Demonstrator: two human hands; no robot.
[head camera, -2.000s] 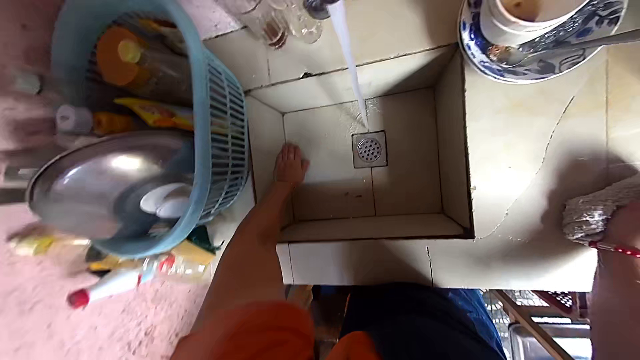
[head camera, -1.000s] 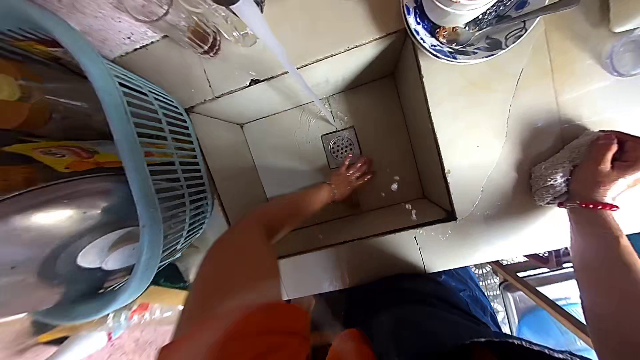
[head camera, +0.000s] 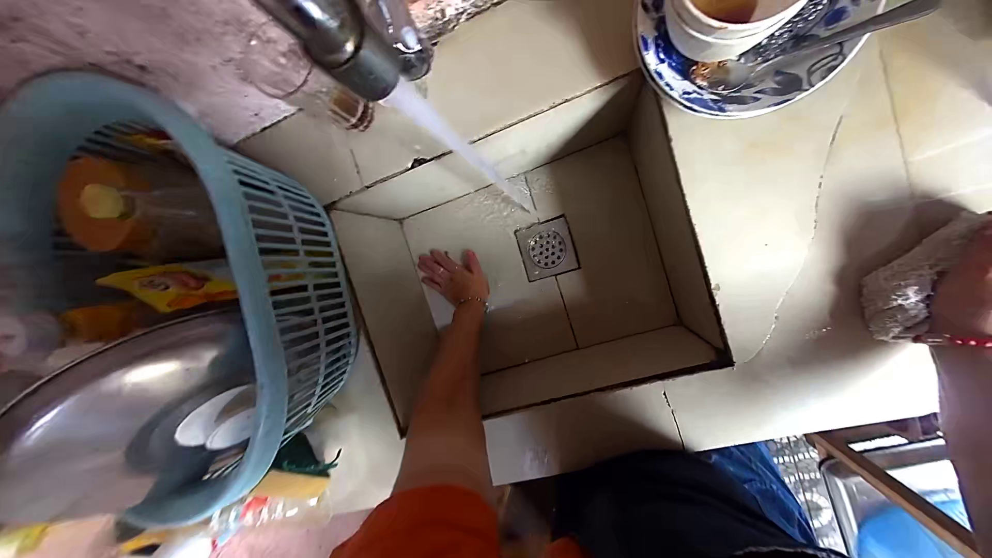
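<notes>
My left hand (head camera: 457, 279) lies with fingers apart on the floor of a tiled sink (head camera: 620, 263), left of the square metal drain (head camera: 547, 249); it holds nothing. Water runs in a stream from the metal faucet (head camera: 364, 62) and lands just above the drain. At the right edge, my right hand (head camera: 965, 298) is closed on a wet, light-coloured cloth (head camera: 903, 283) resting on the tiled counter (head camera: 775, 232); part of that hand is out of frame, and a red beaded band is on its wrist.
A blue plastic basket (head camera: 267, 333) with a metal bowl (head camera: 116, 395), bottles and packets stands at left. Clear glasses (head camera: 333, 97) are behind the sink. A blue-and-white plate (head camera: 767, 85) holding a white cup (head camera: 721, 31) and a spoon (head camera: 837, 35) sits at upper right.
My left hand has moved from beside the drain to the left part of the sink floor. My right hand stays on the cloth at the right. The view has shifted.
</notes>
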